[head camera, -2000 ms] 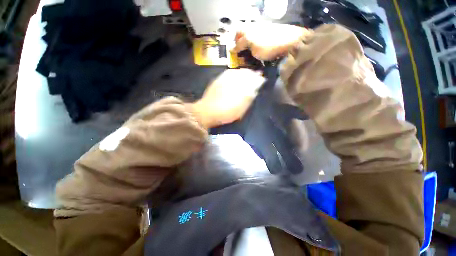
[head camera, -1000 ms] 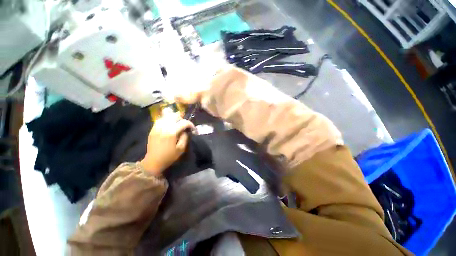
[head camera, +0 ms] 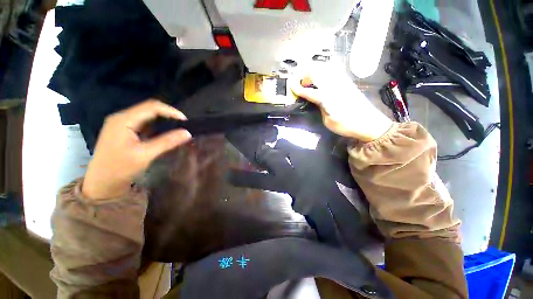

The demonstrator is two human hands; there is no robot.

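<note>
My left hand (head camera: 131, 146), somewhat blurred, pinches one end of a black strip (head camera: 225, 122) between thumb and fingers. The strip stretches right towards the yellow plate (head camera: 266, 89) under the white sewing machine head (head camera: 292, 35). My right hand (head camera: 330, 99) is at the needle area beside the plate. Its fingertips are partly lost in glare, and whether they hold the strip is unclear. Several loose black pieces (head camera: 318, 193) lie below the strip, in front of me.
A large heap of black cut pieces (head camera: 117, 58) lies at left. Zip pieces (head camera: 450, 64) lie at upper right. Red-and-metal snips (head camera: 398, 100) and a thin dark cord (head camera: 467, 153) are beside them. A blue bin (head camera: 491, 274) is at lower right.
My left hand has moved left, away from the needle area, with a strip end in it. My right hand stays near the needle. The camera view has turned and shifted.
</note>
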